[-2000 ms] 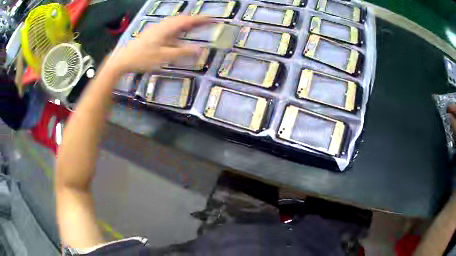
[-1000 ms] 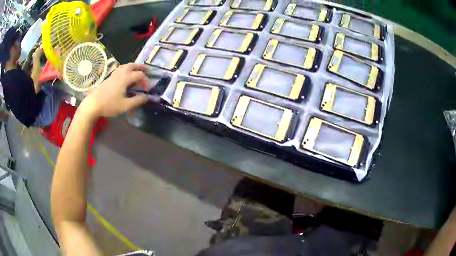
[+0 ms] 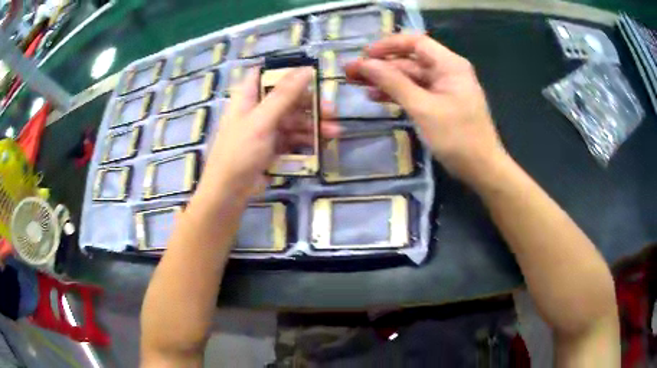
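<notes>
My left hand [image 3: 252,133] holds a phone frame [image 3: 294,167] upright above the middle of the tray. The frame is an open rectangle with gold end plates and a dark rim. My right hand [image 3: 443,100] is raised just right of the frame, thumb and fingertips together and blurred; whether a small part is between them cannot be told. The pale blister tray [image 3: 108,224] lies below both hands, with gold-ended phone frames in its pockets, such as one at the front right [image 3: 360,221]. The pocket at its front left corner holds no frame.
A clear bag of small parts [image 3: 601,111] lies on the dark green bench mat [image 3: 490,237] at right. A white card [image 3: 582,42] touches its far end. A white fan [image 3: 36,230] and a yellow fan [image 3: 18,183] stand at left. Red stools show below the bench edge.
My left hand has moved from the tray's left corner to above its middle and now holds a frame. My right hand has come in over the tray. The view has turned right, showing the bag.
</notes>
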